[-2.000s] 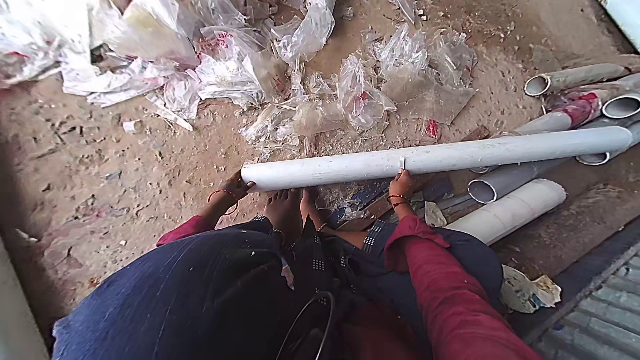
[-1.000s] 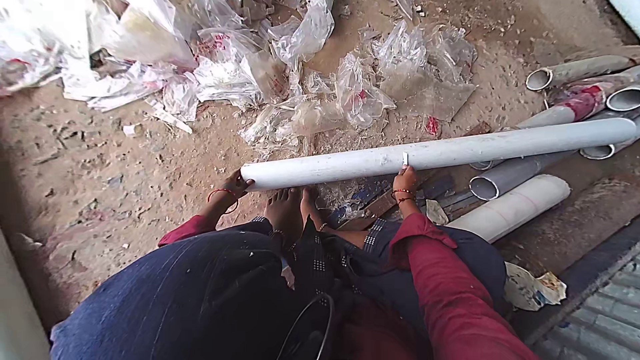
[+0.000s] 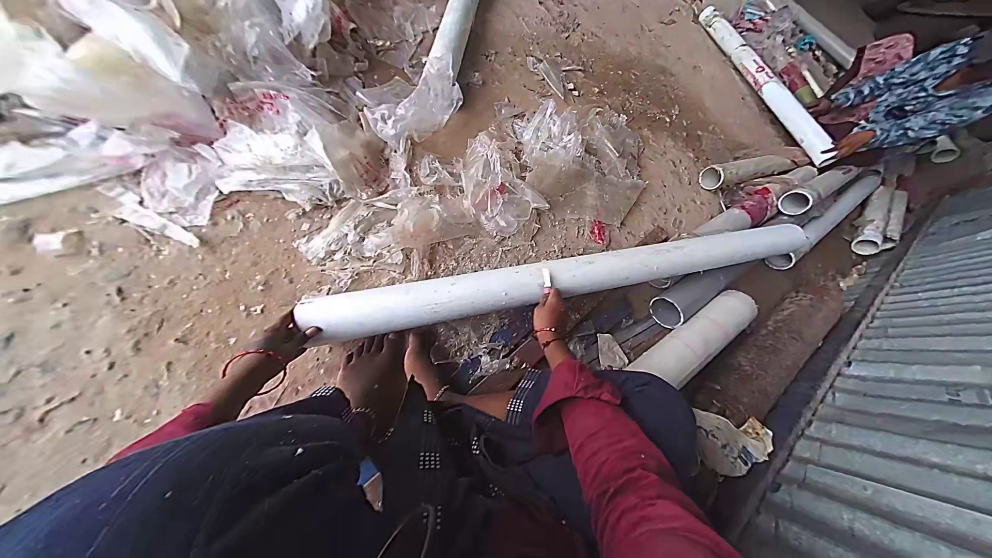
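A long white plastic pipe (image 3: pixel 434 298) lies crosswise before my feet, its far end over other pipes at the right. At its left end, my left hand (image 3: pixel 287 339) grips the rim. My right hand (image 3: pixel 549 310) holds a small flat white piece (image 3: pixel 546 279) upright against the near side of the pipe, around its middle. What the piece is made of, and whether it has an edge, I cannot tell. Under the pipe's right part lie a grey pipe (image 3: pixel 690 298) and a thick off-white pipe (image 3: pixel 697 337).
Crumpled clear plastic sheeting (image 3: pixel 496 182) covers the ground ahead and left. More pipes (image 3: pixel 818 191) are piled at the right, beside a corrugated metal sheet (image 3: pixel 891 418). At the upper right, another person's hand (image 3: pixel 851 145) touches a white pipe (image 3: pixel 783 105) with red marks.
The view has swung up and right, bringing the other person in. My left hand stays at the pipe's end, and my right hand with the white piece stays around its middle.
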